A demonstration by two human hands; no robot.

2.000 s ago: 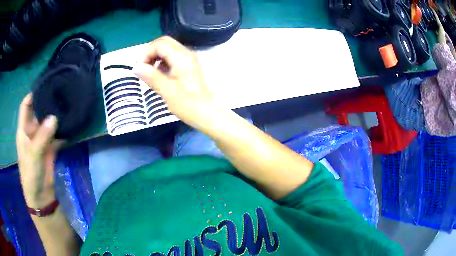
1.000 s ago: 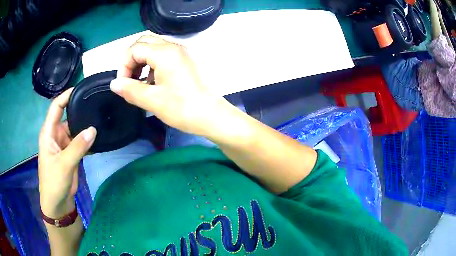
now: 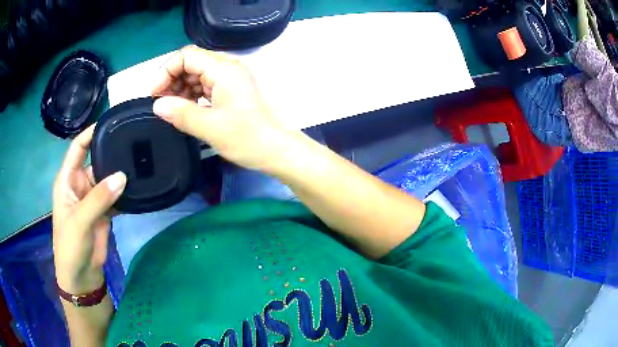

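Observation:
My left hand (image 3: 88,196) holds a black rounded-square shell (image 3: 152,179) by its left side, thumb on its face, above the table's near edge. A curved line shows along the shell's upper rim. My right hand (image 3: 223,112) is at the shell's top right rim, thumb tip touching it, fingers bent. Whether a thin strip is between the fingertips cannot be told. The white backing sheet (image 3: 379,68) lies behind my right hand; its left end is partly covered by the hand and shell, and no black arcs show.
A stack of shells (image 3: 240,20) stands beyond the sheet. A loose shell (image 3: 73,93) lies at the left. Black pieces with an orange tag (image 3: 511,43) are at far right, by a person's sleeve (image 3: 596,101). A red stool (image 3: 501,129) and blue plastic-lined crate (image 3: 461,183) are below.
My left hand has brought the shell from the left to in front of me. My right hand has moved from the sheet's arcs to the shell's rim. The view has shifted slightly.

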